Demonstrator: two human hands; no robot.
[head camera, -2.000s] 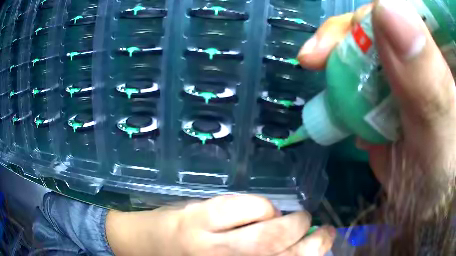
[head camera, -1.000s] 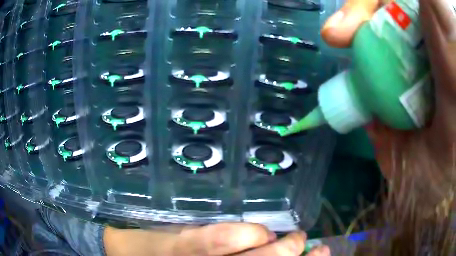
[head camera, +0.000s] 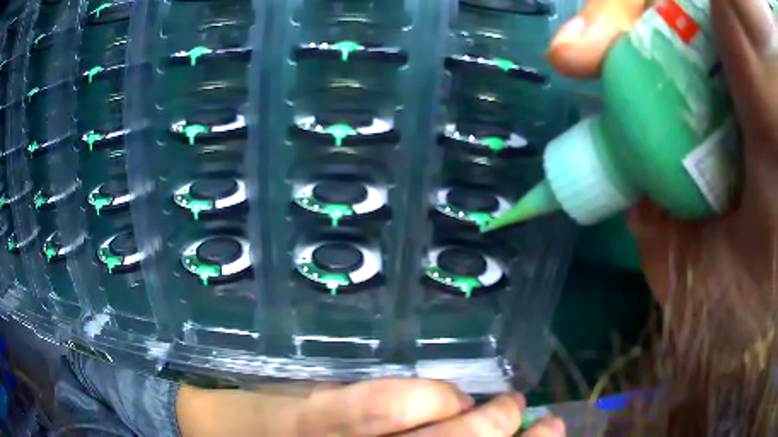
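Observation:
My right hand (head camera: 751, 128), cut off by the right edge, holds the green dispensing bottle (head camera: 661, 119), tilted with its nozzle down to the left. The green nozzle (head camera: 525, 208) has its tip at the lower edge of the second part from the front (head camera: 471, 205) in the rightmost row. The clear blister tray (head camera: 264, 213) holds several rows of round parts with black centres, silver-white rings and green tabs. My left hand (head camera: 375, 410) is at the tray's front edge, fingers curled; a small green bit shows by its fingertips, but its grip is mostly hidden.
A dark green surface (head camera: 601, 299) shows right of the tray. A blue item (head camera: 616, 399) lies low at the right. Blurred hair-like strands (head camera: 704, 358) cover the lower right. A grey-blue sleeve (head camera: 128, 397) is at the lower left.
The nozzle tip has gone from the frontmost part of the rightmost row to the second part. The tray appears shifted left and lower in view. The last second shows almost no movement.

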